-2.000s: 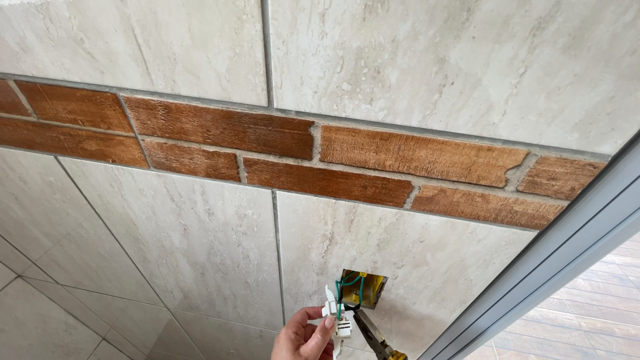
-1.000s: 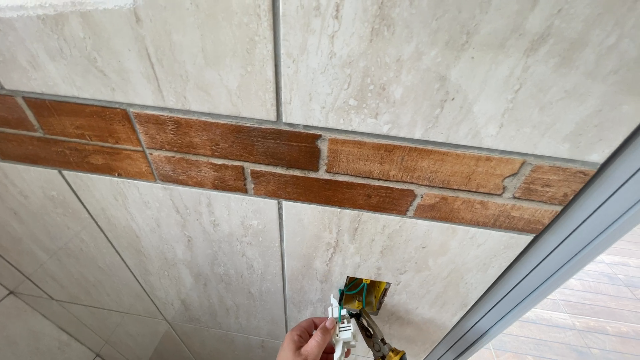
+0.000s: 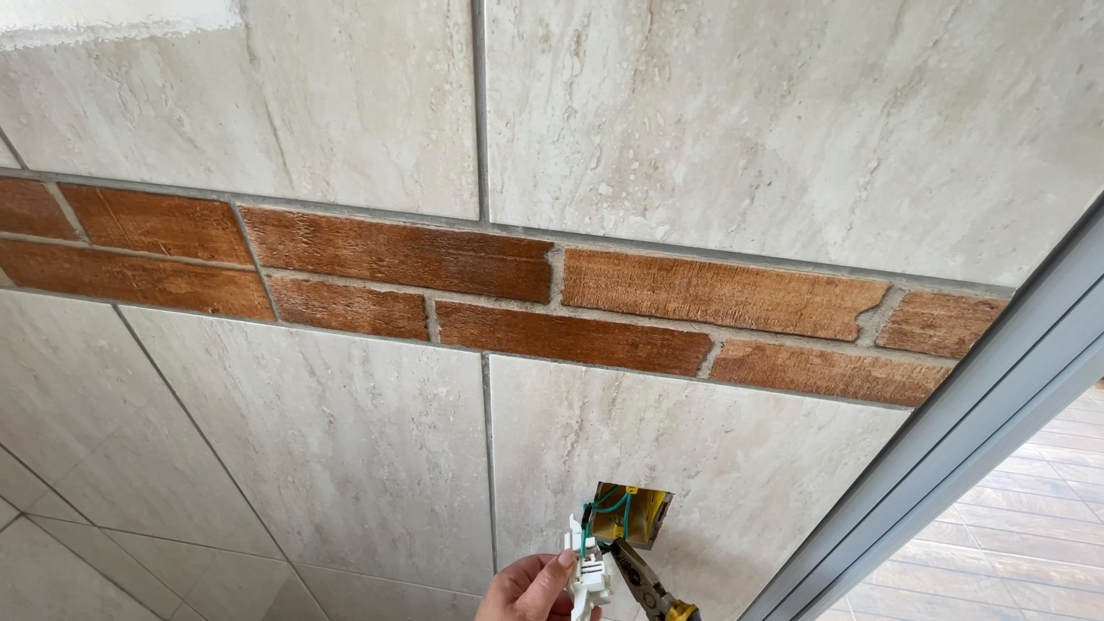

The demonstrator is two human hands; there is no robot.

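Observation:
Near the bottom centre of the head view, my left hand [image 3: 528, 591] pinches a white plastic outlet or switch module [image 3: 588, 573] between thumb and fingers. Green and dark wires [image 3: 623, 509] run from the module into a yellow electrical box [image 3: 642, 517] recessed in the tiled wall. The jaws of a pair of pliers [image 3: 640, 580] with yellow-and-black handles touch or lie close to the wires at the module's right side. My right hand is out of view below the frame; only the pliers' upper part shows.
Beige wall tiles [image 3: 345, 414] surround the box, with a band of brown brick-like tiles [image 3: 569, 332] above it. A grey metal frame [image 3: 940, 466] slants down on the right. Beyond it lies a tiled floor [image 3: 1009, 517].

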